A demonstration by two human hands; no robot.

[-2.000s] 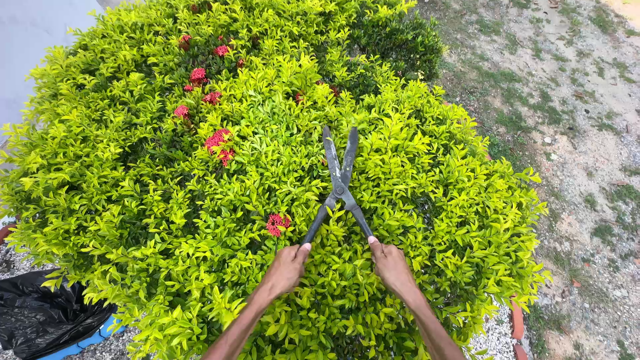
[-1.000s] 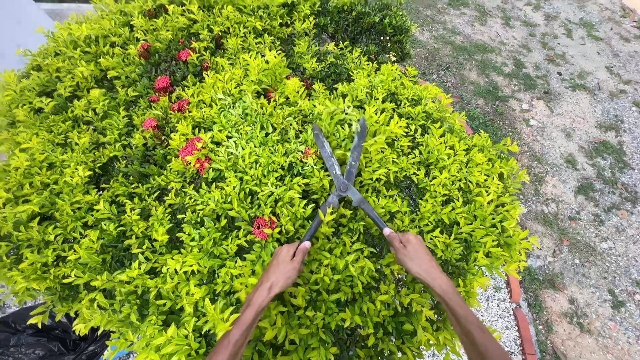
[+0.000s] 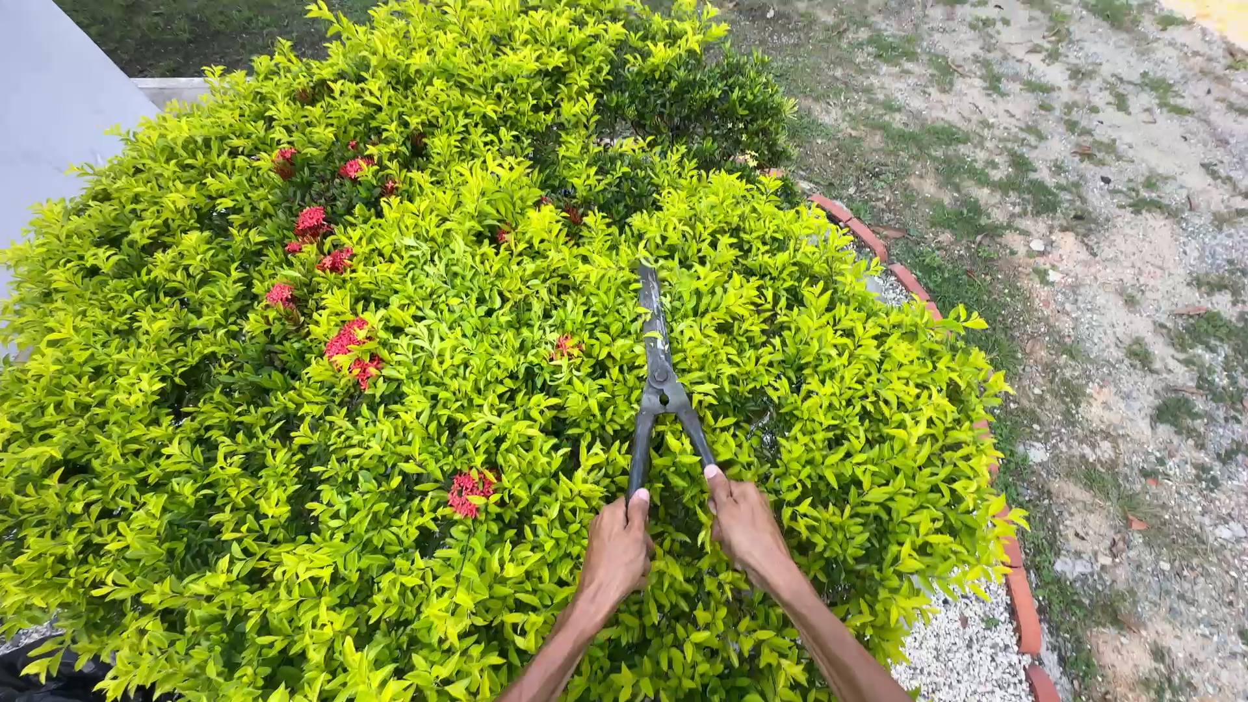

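Observation:
A pair of hedge shears with dark metal blades lies over the top of a leafy yellow-green shrub. The blades are together, pointing away from me, with their tips among the leaves. My left hand is closed around the left handle, and my right hand grips the right one; the handles form a narrow V. Left of the shears, a red flower cluster sits among the leaves, and more red flowers show farther up the shrub.
A curved brick edging borders the shrub on the right, with white gravel inside it. Beyond lies stony ground with patchy grass. A pale wall stands at upper left; black plastic shows at lower left.
The shears' blades, crossed and spread apart in both earlier frames, have come together. My hands have moved closer to each other on the handles.

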